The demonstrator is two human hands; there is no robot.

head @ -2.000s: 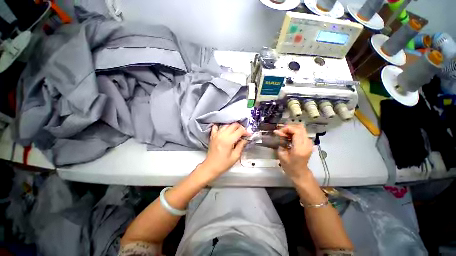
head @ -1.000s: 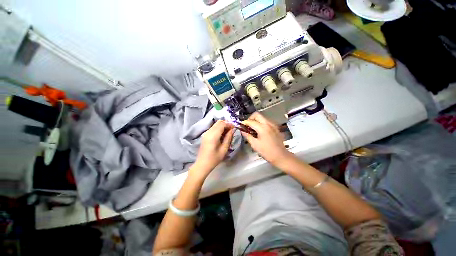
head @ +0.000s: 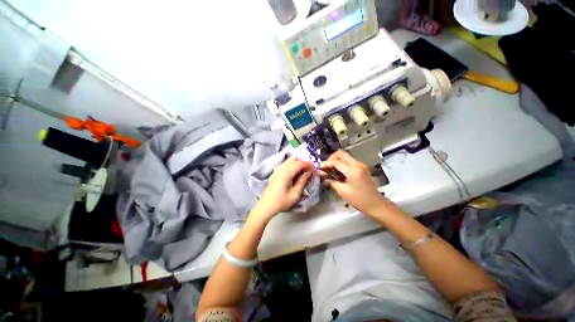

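A grey garment (head: pixel 183 182) lies crumpled left of the cream-white overlock machine (head: pixel 372 82), with its right edge near the lit needle area (head: pixel 315 146). My left hand (head: pixel 289 183) pinches the garment's edge just in front of the needle area. My right hand (head: pixel 354 180) is close beside it, holding small dark thread snips (head: pixel 332 173) with the tips towards my left fingers. The snips are mostly hidden by my fingers.
A yellow-handled tool (head: pixel 492 82) and a dark flat object (head: pixel 435 58) lie behind the machine on the right. A thin cord (head: pixel 449 171) lies on the white table (head: pixel 504 160). A black thread cone (head: pixel 74 146) and orange cloth tie (head: pixel 101 129) are far left. A clear plastic bag (head: pixel 511 233) is below right.
The view has turned and shifted, so the machine appears tilted. The snips and both hands have come together at the garment's edge by the needle area.
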